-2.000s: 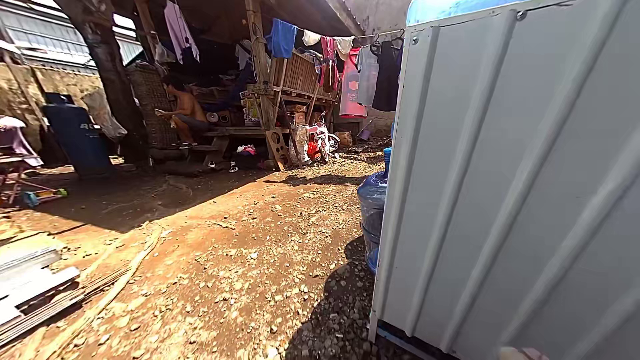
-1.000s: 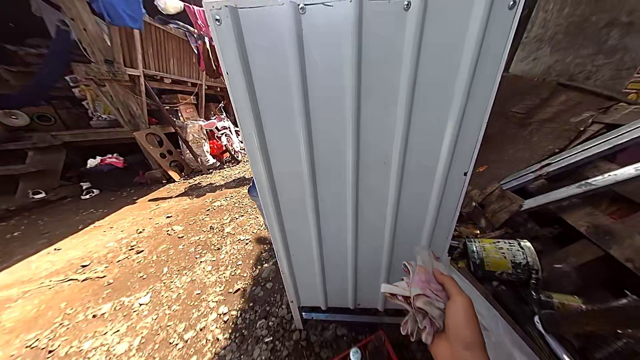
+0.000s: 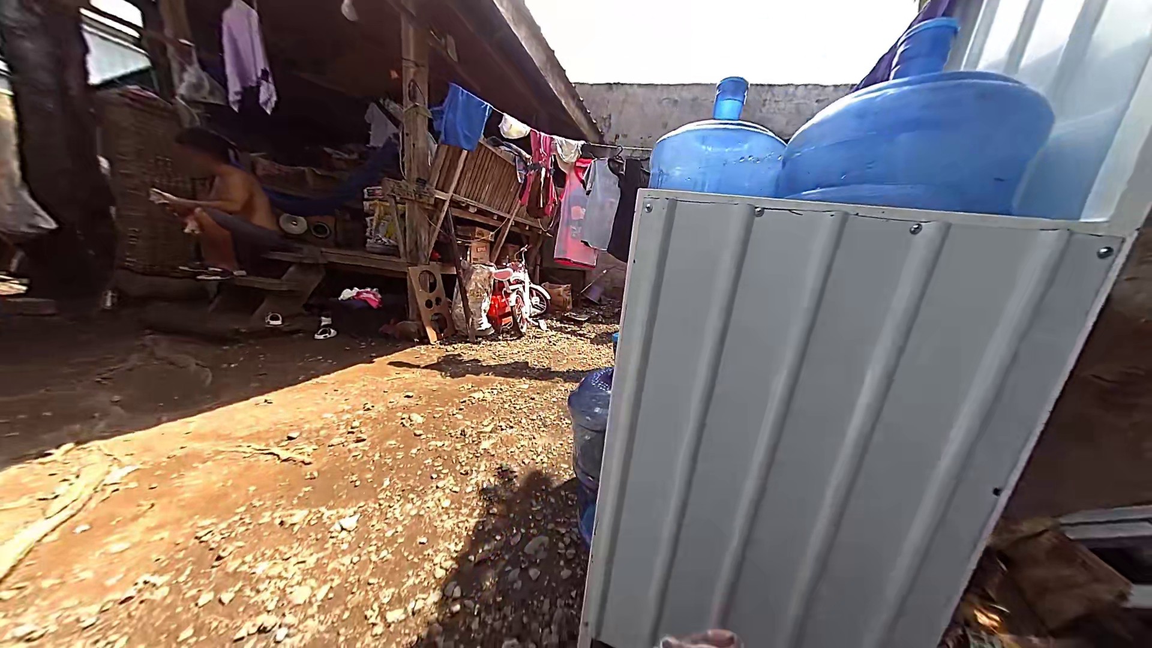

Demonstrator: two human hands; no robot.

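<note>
Only a sliver of my right hand [image 3: 717, 638] shows at the bottom edge, low in front of the ribbed grey sheet-metal panel [image 3: 810, 405]. A pale bit of cloth [image 3: 677, 643] is at its fingers; the rest of both is cut off by the frame. Screws run along the panel's upper edge. Behind that edge stand two blue plastic water jugs, a smaller-looking one [image 3: 717, 153] on the left and a nearer one [image 3: 918, 144] on the right. Another clear blue jug [image 3: 591, 423] is partly hidden beside the panel's left edge. My left hand is out of view.
Stony dirt ground [image 3: 342, 504] lies to the left. A person [image 3: 236, 202] sits on the edge of a wooden shelter. Clothes hang on a line near a blue cloth [image 3: 464, 117]. A small bicycle [image 3: 520, 297] stands below. Wood debris [image 3: 1062, 576] lies at the lower right.
One second ago my right hand held a pinkish cloth near the panel's lower right; now hand and cloth barely show at the bottom. The view has swung up and left, showing the jug tops.
</note>
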